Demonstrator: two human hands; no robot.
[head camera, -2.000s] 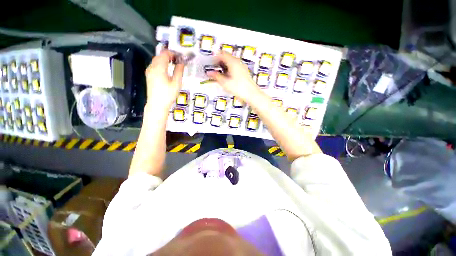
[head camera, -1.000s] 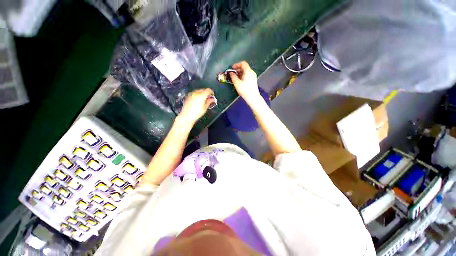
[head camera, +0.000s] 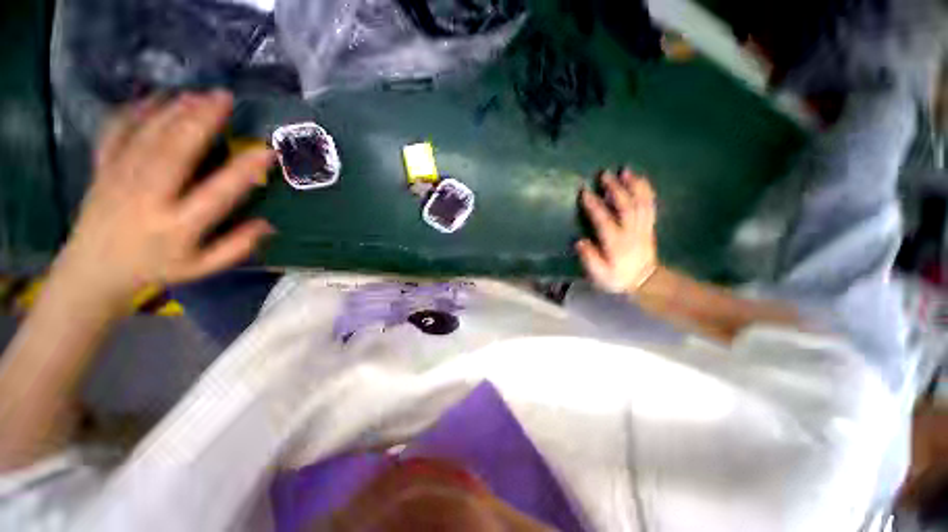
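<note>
A dark watch case with a pale rim (head camera: 307, 156) lies on the green bench, left of centre. A second, smaller-looking watch case (head camera: 448, 205) lies to its right, with a yellow-edged, white-faced battery (head camera: 420, 162) at its upper left, seemingly joined by a small pale piece. My left hand (head camera: 172, 192) is large and blurred at the left, fingers spread and empty, fingertips beside the first case. A yellow piece (head camera: 246, 148) shows partly behind those fingers. My right hand (head camera: 624, 231) is over the bench at the right, blurred, fingers apart, with nothing visible in it.
A crumpled clear plastic bag (head camera: 359, 52) lies at the back of the bench (head camera: 353, 234). A tangled dark pile (head camera: 556, 83) is at the back, right of centre. Grey cloth or clothing (head camera: 858, 208) is beyond the right end. Yellow-black floor tape (head camera: 156, 301) shows at lower left.
The view has shifted from the parts tray to the bench beside the bag. The small parts held in my hands one second ago are out of them; both hands are apart and open.
</note>
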